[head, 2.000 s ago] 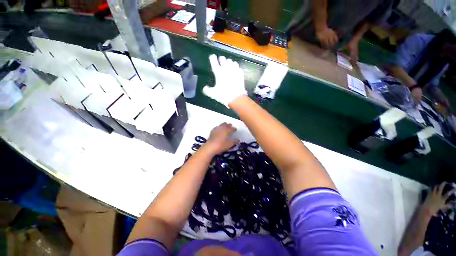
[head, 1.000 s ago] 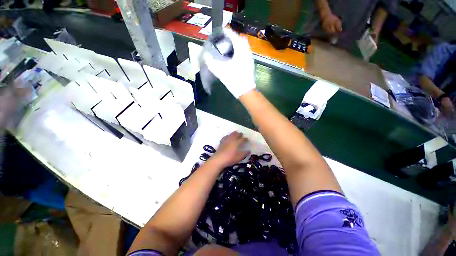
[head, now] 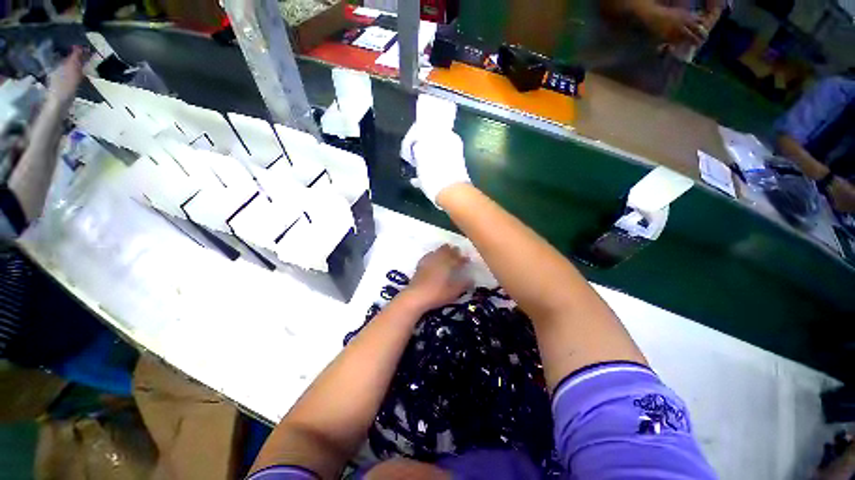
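My right hand (head: 436, 161), in a white glove, is over the green belt with its fingers curled at the mouth of a retail box. The box's white flap (head: 436, 114) stands up behind the glove; the glove hides most of its body. My bare left hand (head: 442, 278) lies at the upper edge of the heap of black cables (head: 459, 375) on the white bench; whether its fingers grip a cable cannot be told. A few looped cables (head: 396, 279) lie apart, left of that hand.
Dark boxes with white flaps (head: 352, 267) stand in a row at left. Open boxes ride the belt at right (head: 619, 242) and behind the post (head: 352, 117). A metal post (head: 272, 66) rises beyond the row. Another worker's arm (head: 47, 131) is at far left; people stand opposite.
My right hand has come down from its raised position with a dark shiny item to a box mouth. The box at right has moved further right. An arm has reached in at far left.
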